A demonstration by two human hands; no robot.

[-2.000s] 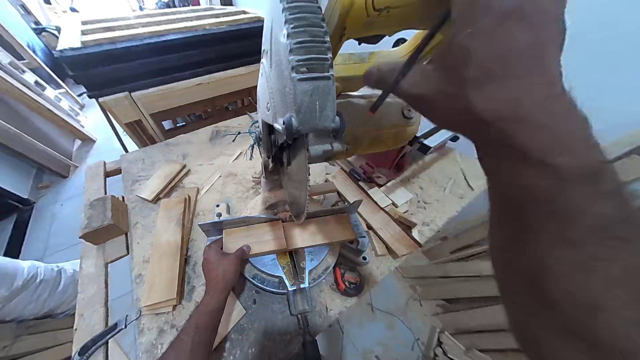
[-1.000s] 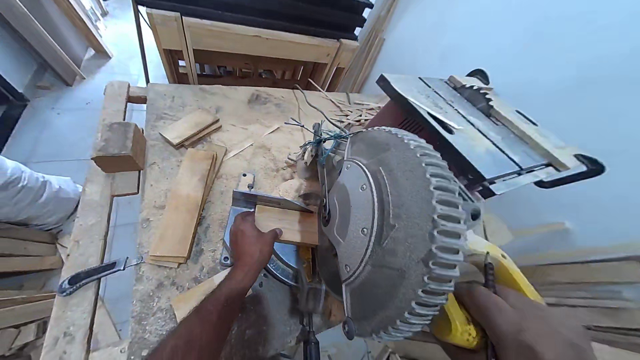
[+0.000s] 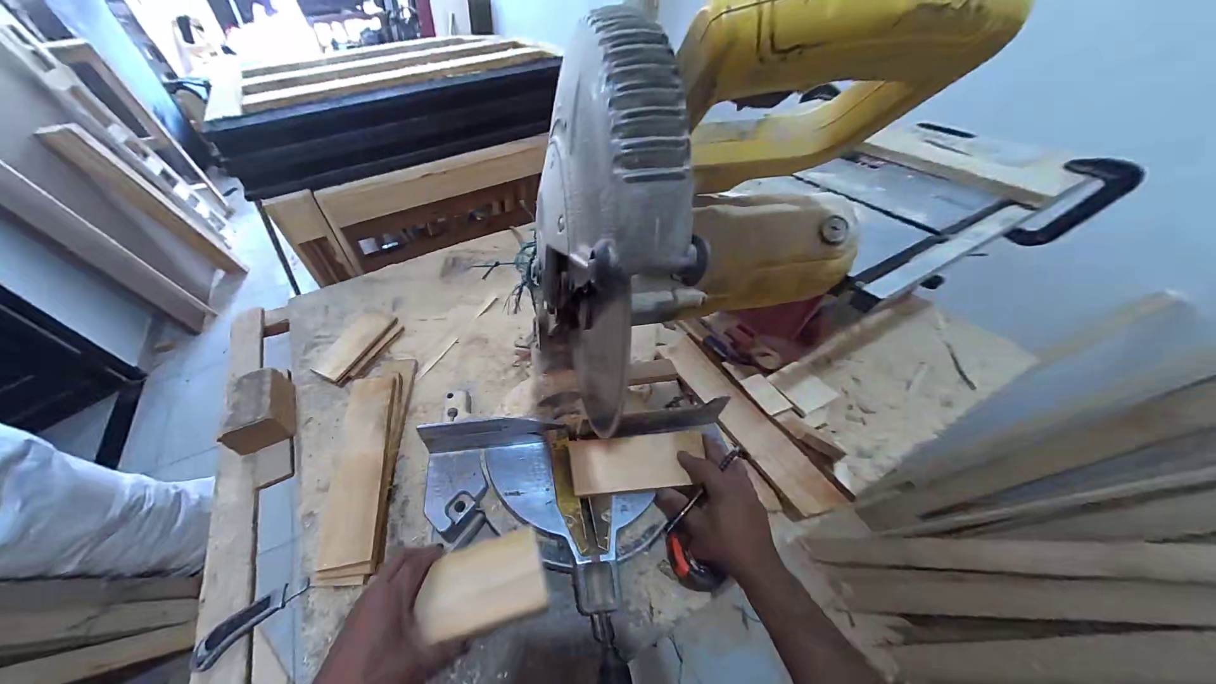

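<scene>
A miter saw point(image 3: 617, 190) with a yellow handle stands raised, its blade point(image 3: 605, 356) above the metal base point(image 3: 518, 484). In my left hand point(image 3: 389, 608) is a short wooden board piece point(image 3: 483, 584), held in front of the base and slightly blurred. My right hand point(image 3: 727, 513) grips the right end of another short board piece point(image 3: 635, 463), which lies on the saw base against the fence, right of the slot. A pencil-like thin stick point(image 3: 698, 489) is tucked between the fingers of that hand. A black and orange tape measure point(image 3: 692, 562) lies beside my right wrist.
Thin wooden boards point(image 3: 356, 475) are stacked left of the saw, near a wood block point(image 3: 259, 408) and a utility knife point(image 3: 242, 627). Offcuts and a long board point(image 3: 760, 427) lie to the right. Behind stands a table saw point(image 3: 893, 199); more planks point(image 3: 1026, 589) are at lower right.
The saw head, lowered one second ago, is now up. My right hand has left its handle and holds a board piece on the base. My left hand has moved toward me with the other piece.
</scene>
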